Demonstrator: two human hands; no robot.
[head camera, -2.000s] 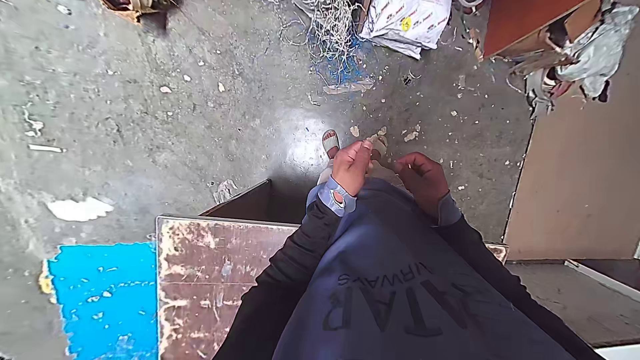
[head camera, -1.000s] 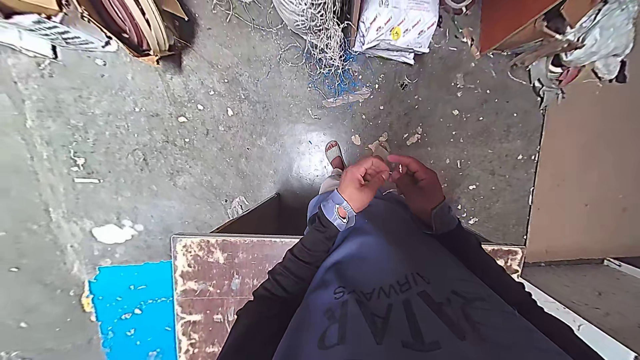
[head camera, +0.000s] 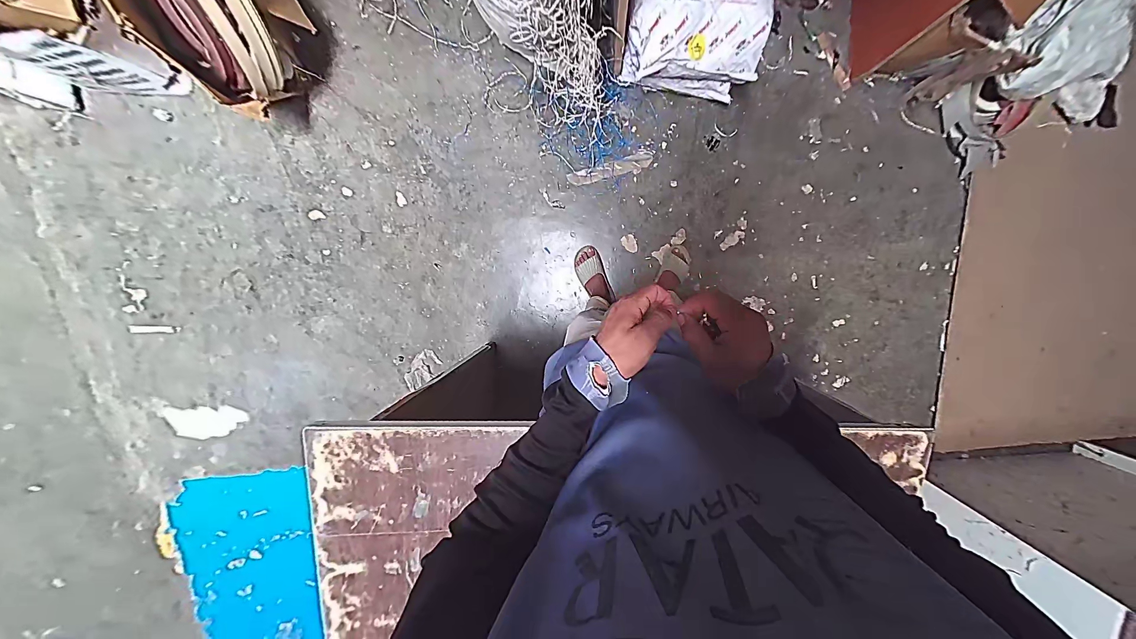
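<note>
In front of my waist, above my sandalled feet, my left hand (head camera: 635, 330) and my right hand (head camera: 728, 337) meet at the fingertips. Thumb and fingers of both are pinched together around something too small to make out. A dark small item or a shadowed gap shows by the fingers of my right hand; I cannot tell which. Below them hangs the blue printed apron (head camera: 674, 497) over my dark long sleeves. Light blue cuffs are around both wrists.
Behind me is a worn brown table (head camera: 390, 479), beside a blue sheet (head camera: 244, 550) on the floor. Ahead lie tangled white string (head camera: 568, 62), a printed white sack (head camera: 697, 44) and a cardboard box (head camera: 204, 53) of rolled strips. A tan board (head camera: 1038, 293) stands at the right.
My hands were slightly apart two seconds ago and now touch at the fingertips. Both sandalled feet now show more fully. The view has shifted, bringing in the box at upper left.
</note>
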